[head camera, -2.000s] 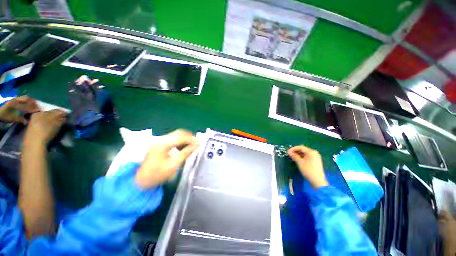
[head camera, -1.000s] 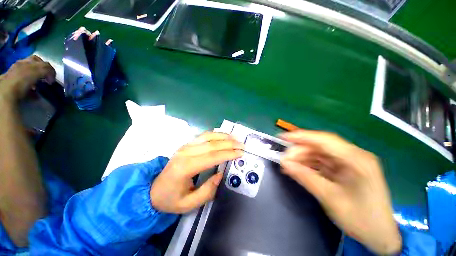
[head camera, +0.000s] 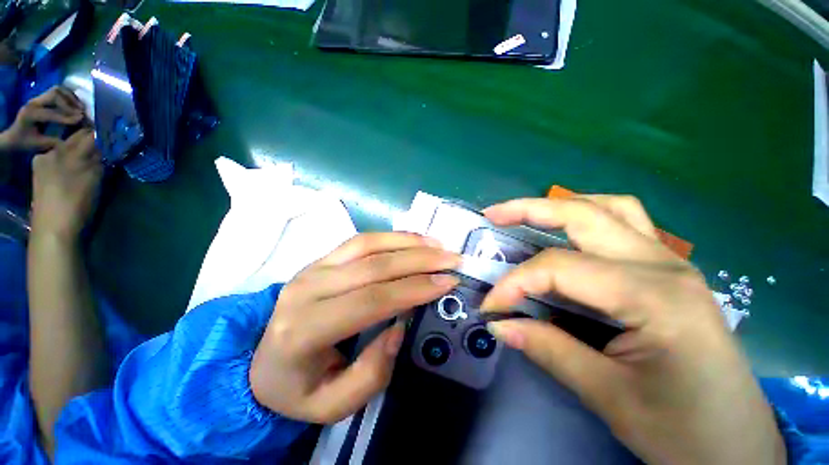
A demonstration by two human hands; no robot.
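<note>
The dark tablet back cover point(head camera: 427, 418) lies in front of me on white-edged sheets. Its camera bump point(head camera: 454, 341) shows three lens positions. A bright small ring with a tab point(head camera: 451, 308) sits at the upper lens position; the lower two look dark. My left hand point(head camera: 332, 318) holds the cover's upper left corner, fingers over the top edge, thumb at the side. My right hand point(head camera: 627, 318) is over the cover's right part, thumb and index tips close together beside the upper lens. Whether they pinch anything cannot be seen.
Small clear rings point(head camera: 741, 291) lie right of my right hand. An orange stick point(head camera: 673, 243) is partly behind it. A white crumpled sheet point(head camera: 264, 241) lies left. Dark-blue tabbed pieces point(head camera: 164, 100) stand upper left, beside another person's hands point(head camera: 64, 154). Another cover point(head camera: 436, 25) lies beyond.
My right hand came from the pile of small rings onto the camera bump, where a bright ring now shows. My left hand moved onto the cover's corner. The view moved closer and down.
</note>
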